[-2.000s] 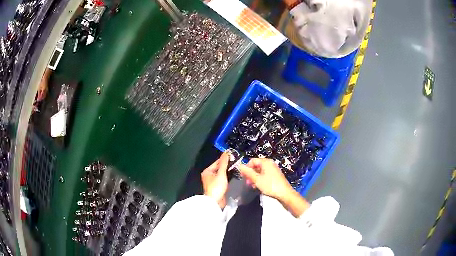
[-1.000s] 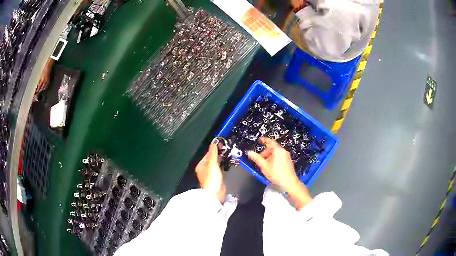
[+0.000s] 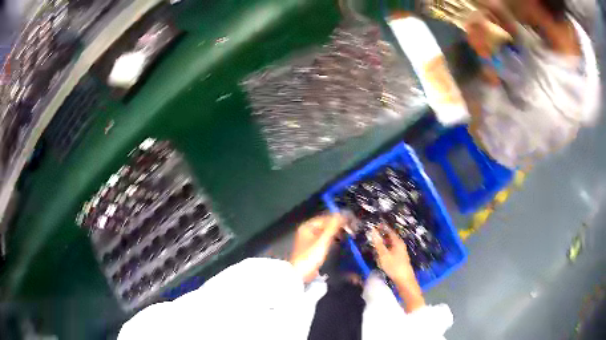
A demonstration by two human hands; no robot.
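Observation:
The blue parts bin (image 3: 435,192) stands beside the bench, filled with loose jumbled black and silver parts (image 3: 392,199). My left hand (image 3: 317,240) is at the bin's near left edge, fingers closed around something small and blurred at the fingertips. My right hand (image 3: 392,255) is over the near part of the bin, with its fingertips at the parts; blur hides whether it grips one. The near blister tray (image 3: 163,229) lies on the bench to the left, with silver-eared pieces in its far rows and black round components in its nearer rows.
A silvery second blister tray (image 3: 325,99) lies farther along the green bench (image 3: 226,133). A white sheet with orange print (image 3: 428,70) is at the bench end. A person in a white smock (image 3: 538,99) is beside a blue stool (image 3: 495,176). A dark tray (image 3: 73,119) lies on the far side.
The view has turned and blurred, so bench and trays appear shifted right and rotated. The cluster of parts seen in my left hand no longer shows clearly. My right hand is lower over the bin.

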